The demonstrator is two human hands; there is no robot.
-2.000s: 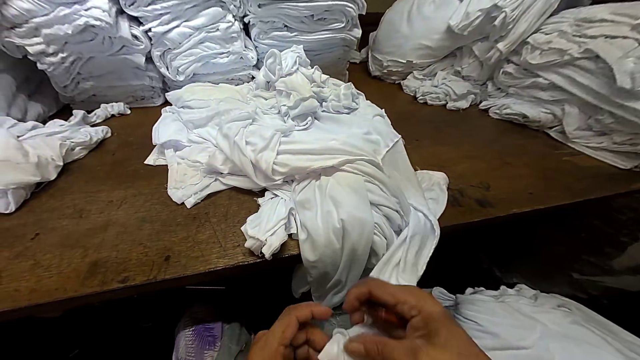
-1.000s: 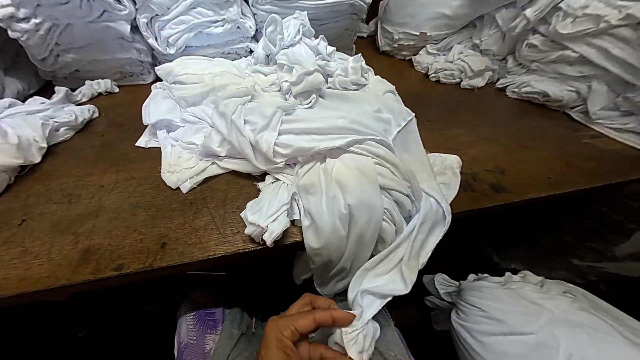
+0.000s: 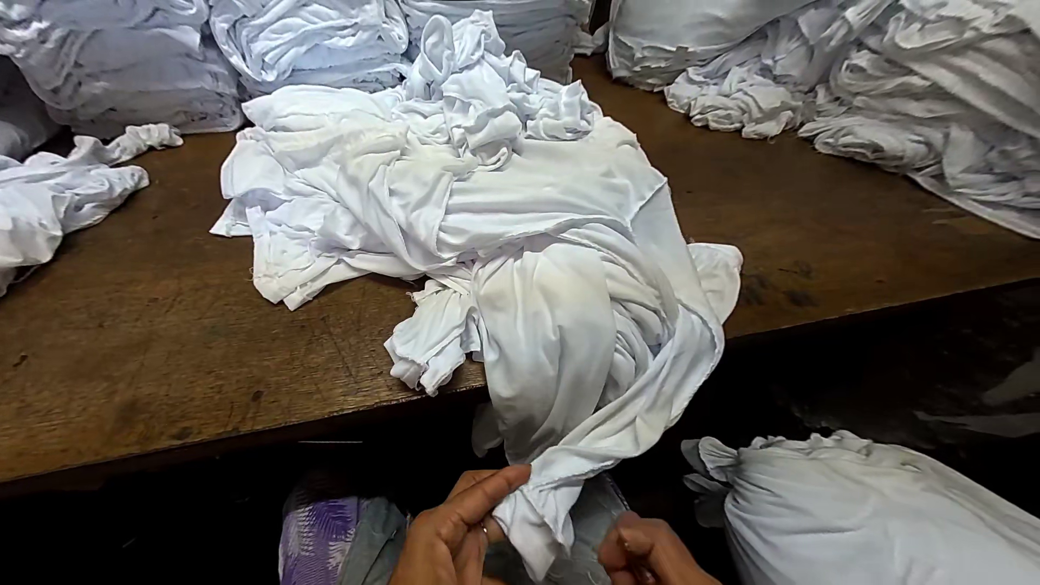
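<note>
A heap of white cloth (image 3: 536, 195) lies on the brown wooden table (image 3: 146, 349), and part of it hangs over the front edge. At the bottom of the view, my left hand (image 3: 459, 524) pinches the lower end of the hanging cloth between thumb and fingers. A corner of that cloth dangles past the fingertips. Just right of this corner is my right hand (image 3: 650, 552), its fingers curled and partly cut off by the frame; whether anything is between them cannot be seen.
Stacks of folded white cloth (image 3: 309, 41) stand along the back. More white cloth is piled at the right (image 3: 934, 106) and lies at the left edge (image 3: 49, 195). A stuffed white bundle (image 3: 845, 512) sits below the table at the lower right, with purple patterned fabric (image 3: 317, 536) at lower left.
Two seconds ago both hands were together at the cloth's end. A second ago only my left hand showed, holding it; now my right hand is back in view, apart from the left.
</note>
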